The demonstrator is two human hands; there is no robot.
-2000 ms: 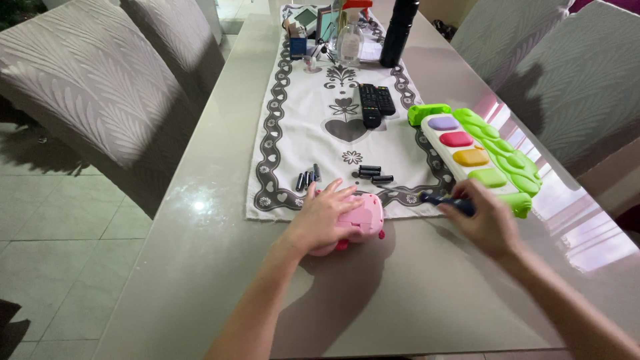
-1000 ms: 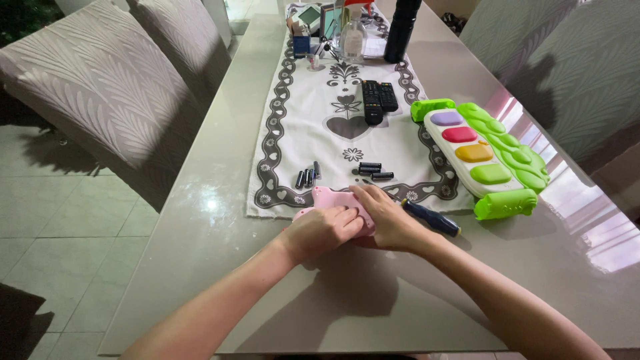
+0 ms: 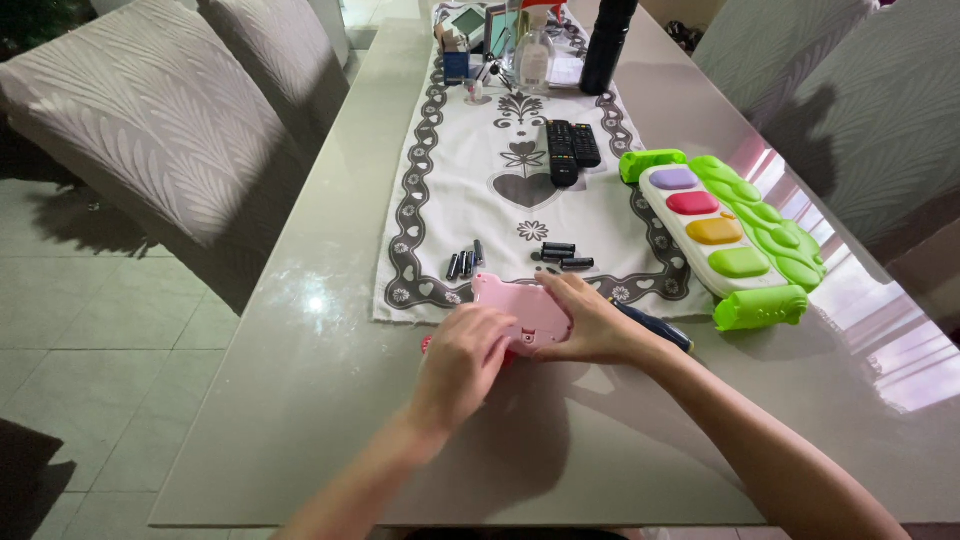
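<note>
A pink plastic toy [image 3: 529,304] lies back side up at the runner's near edge, its small screw recess showing. My right hand [image 3: 596,319] grips the toy's right side between thumb and fingers. The fingers of my left hand [image 3: 469,349] are bent over its lower left part; whether they pinch anything is hidden. Behind the toy are two groups of small dark batteries, one on the left [image 3: 466,262] and one on the right [image 3: 559,253]. A dark-handled screwdriver [image 3: 652,324] lies beyond my right forearm, partly hidden by my right hand.
A green and white toy keyboard [image 3: 709,232] with coloured keys stands at the right. Two black remote controls [image 3: 562,154] lie on the patterned table runner [image 3: 465,202]. Farther back are a clear spray bottle [image 3: 534,64], a black bottle [image 3: 604,49] and a blue box [image 3: 455,67]. Upholstered chairs flank the table.
My right hand held the screwdriver two seconds ago; the tool now lies on the table and that hand is on the toy. My left hand has shifted to the toy's lower left.
</note>
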